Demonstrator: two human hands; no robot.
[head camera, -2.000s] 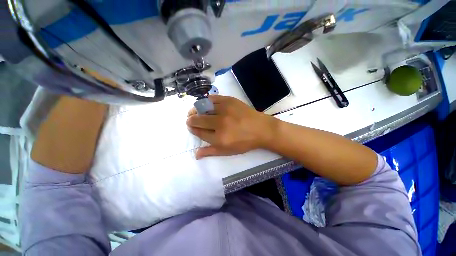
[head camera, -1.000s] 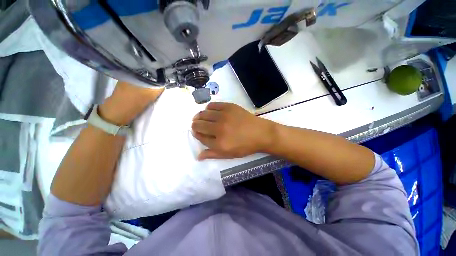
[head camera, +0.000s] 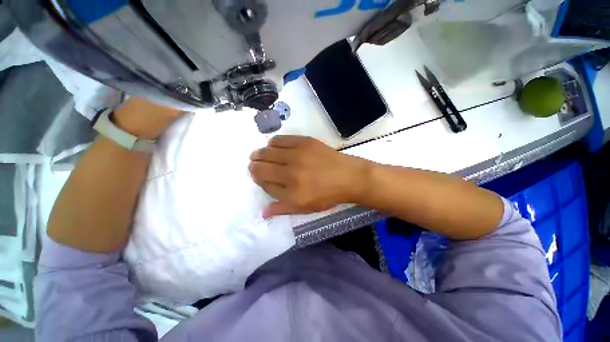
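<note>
A white fabric panel (head camera: 200, 207) lies under the sewing machine head (head camera: 160, 40) and hangs over the table's front edge towards my lap. My right hand (head camera: 297, 172) rests on the panel's right edge with its fingers bent, just in front of the grey seam guide (head camera: 269, 121). My left hand (head camera: 147, 117) is at the panel's far left; its fingers are hidden behind the machine head, so its hold cannot be seen. The presser foot and needle area (head camera: 257, 95) is above and behind the guide.
A smartphone (head camera: 346, 90) lies flat right of the needle. Black thread snips (head camera: 441, 100) lie further right. A green round fruit (head camera: 542, 97) is at the table's right end. Grey panels with white edging (head camera: 33, 120) are at left. A blue crate (head camera: 535, 214) is below at right.
My left hand came out from behind the machine head at the left, then shifted slightly left. My right hand slid a little towards me, off the seam guide. The camera view shifted slightly.
</note>
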